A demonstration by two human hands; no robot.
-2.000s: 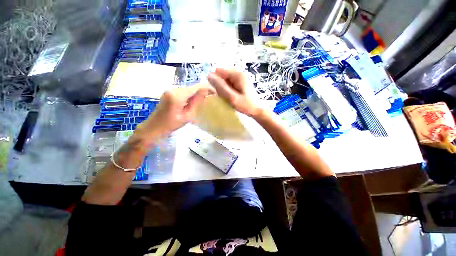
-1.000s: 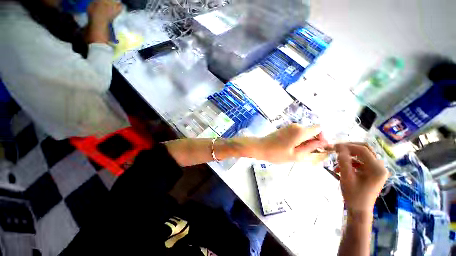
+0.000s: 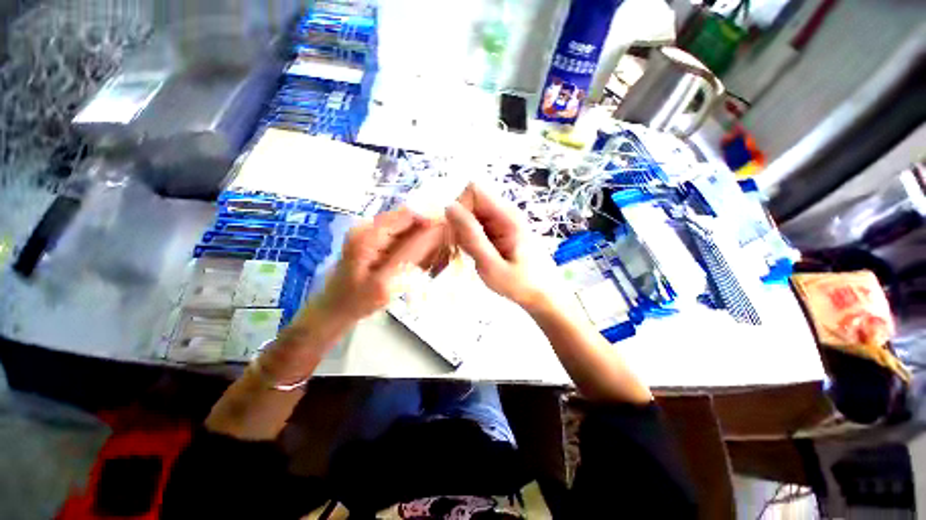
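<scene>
My left hand [image 3: 374, 266] and my right hand [image 3: 494, 244] meet above the white tabletop, fingertips close together. A pale yellow sticker sheet [image 3: 454, 276], nearly lost in glare, shows under my left fingers, which pinch its edge. My right fingers are bent together at the sheet's upper end; whether they hold a small sticker or blade cannot be seen. A white and blue cable box [image 3: 432, 333] lies flat on the table just below my hands, its upper part hidden by glare and the sheet.
Packed boxes [image 3: 266, 236] stand in rows at left, with a pale sheet [image 3: 305, 168] on top. White cables [image 3: 553, 183] lie tangled behind my hands. Blue-edged box blanks [image 3: 650, 244] lie at right. A metal kettle [image 3: 665, 91] and a blue-purple carton [image 3: 578, 61] stand at the back.
The view swung left, then back to the table. My hands stay together over the cable box. The sheet, clearly yellow at first, is now mostly washed out by glare.
</scene>
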